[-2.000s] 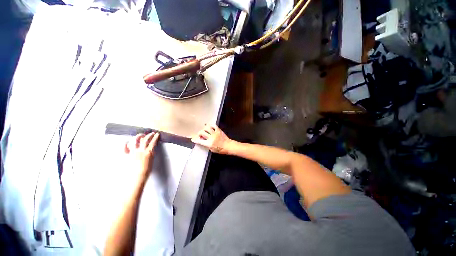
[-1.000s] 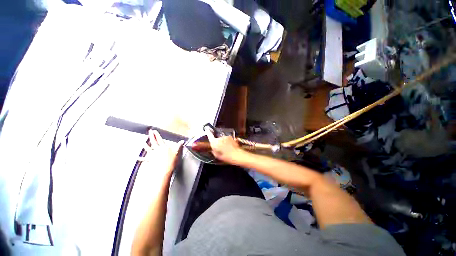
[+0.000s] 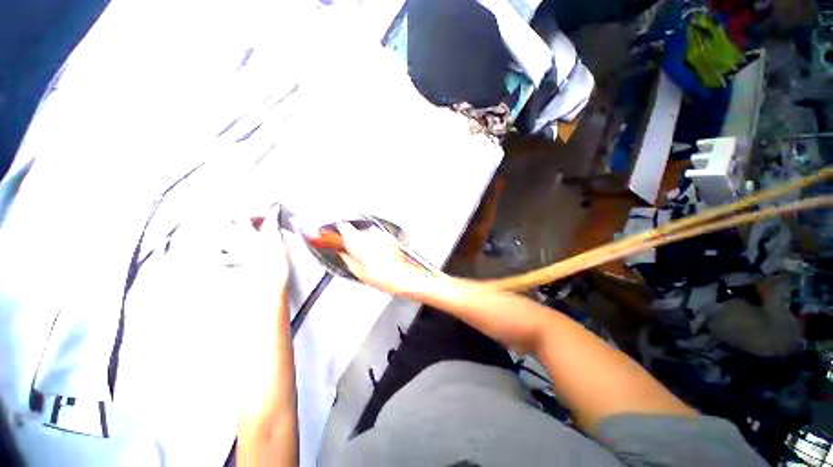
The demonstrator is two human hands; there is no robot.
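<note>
My right hand is shut on the steam iron, whose reddish handle and dark edge show around my fingers. The iron lies over a dark strip on the white garment panel; a short dark bit of the strip shows at the iron's left tip. My left hand is on the cloth just left of the iron. It is washed out by glare, so its fingers and any hold on the cloth are unclear. A dark line runs on the panel below the iron.
Yellow-tan hose and cord run from behind my right forearm to the right edge. Pale pieces with dark lines lie on the table's left part. A black rounded item and crumpled cloth lie at the far end. Cloth heaps clutter the floor.
My right hand let go of the strip's near end, took hold of the parked iron and moved it left along the strip. My left hand has shifted left of the iron. The view has turned.
</note>
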